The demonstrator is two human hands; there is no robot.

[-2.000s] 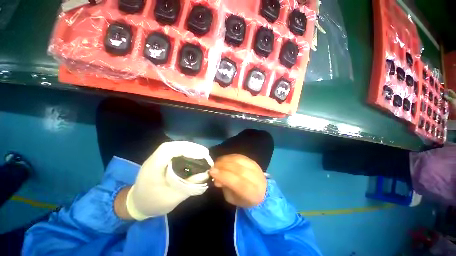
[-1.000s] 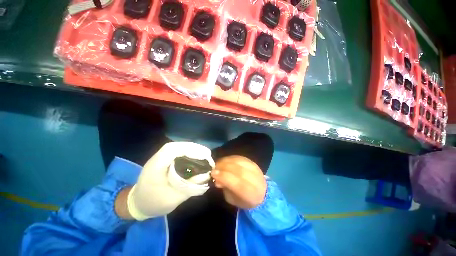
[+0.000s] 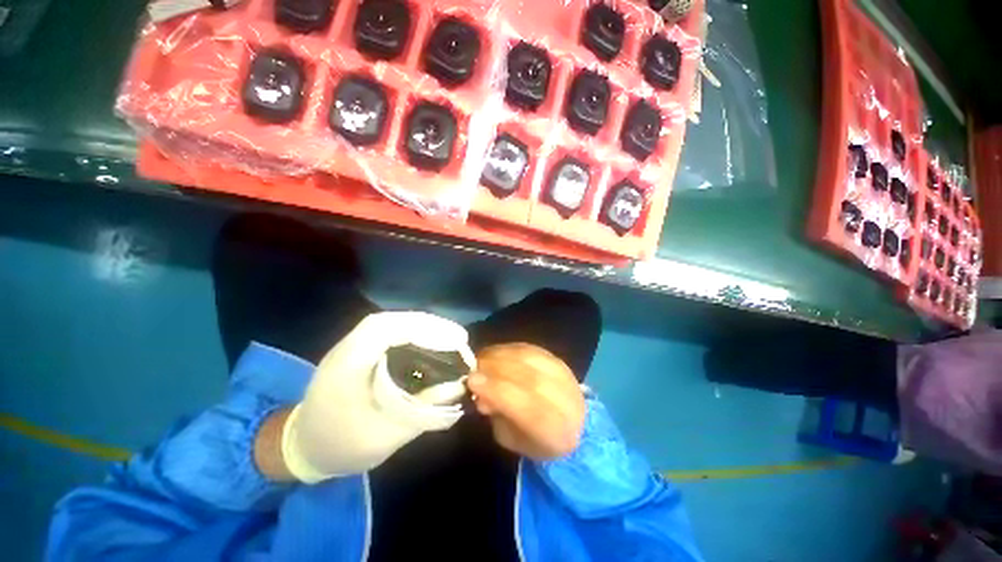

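My left hand (image 3: 357, 406), in a white-cream glove, grips a black watch body (image 3: 415, 371) above my lap, with its dark face turned up between thumb and fingers. My right hand (image 3: 529, 400), bare, is pinched at the right edge of the watch body, touching the gloved fingertips. What its fingertips hold is hidden or too small to tell.
A red-pink pocket tray (image 3: 319, 187) with rows of black watch bodies under clear film (image 3: 209, 82) lies on the green bench (image 3: 55, 104). A flat poly bag (image 3: 731, 110) lies right of it. More trays (image 3: 832, 165) stand farther right, near a person's pink-purple sleeve (image 3: 947, 384).
Both hands keep nearly the same pose around the watch body. The view has shifted slightly, so the tray sits slightly differently in the picture.
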